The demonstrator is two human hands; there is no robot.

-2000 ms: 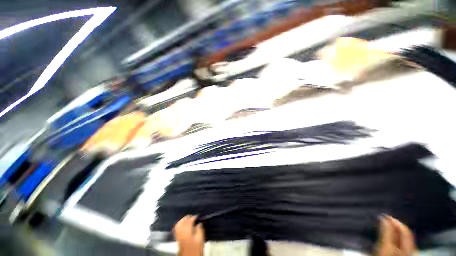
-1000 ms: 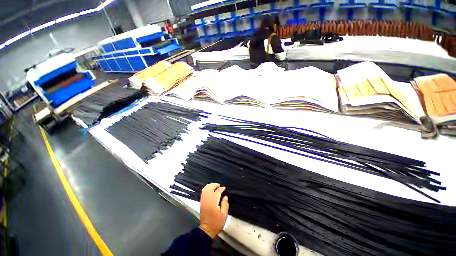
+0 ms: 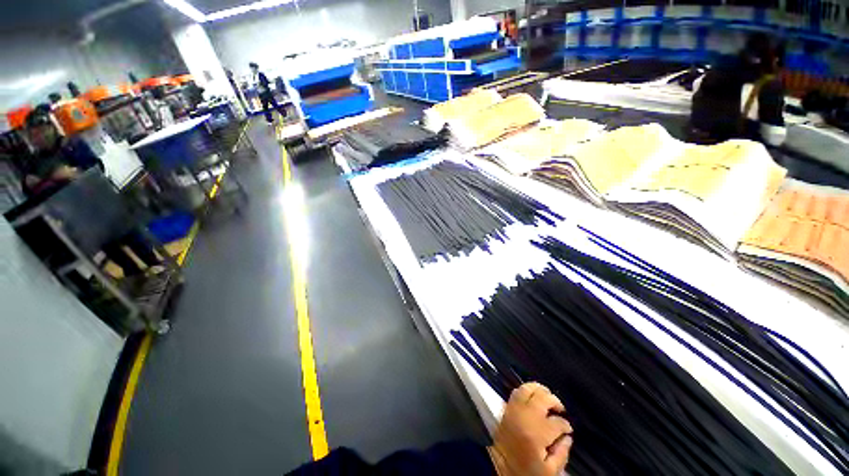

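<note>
The main pile of black leather straps lies on the white tabletop at the lower right. My left hand is at the pile's near left edge, bare, with its fingers curled over the strap ends. Whether it grips a strap cannot be told. My right hand is out of the picture. A looser row of straps lies beyond the main pile, and a side pile of straps lies farther up the table.
Stacks of leather pieces with orange-tan tops line the table's far side. The grey floor with a yellow line runs along the left. A metal cart stands at the far left. A person is at the upper right.
The view has swung left, showing more floor, the cart and distant machines. The pot has gone out of view. My right hand, seen two seconds ago, is out of the picture. My left hand remains by the pile's edge.
</note>
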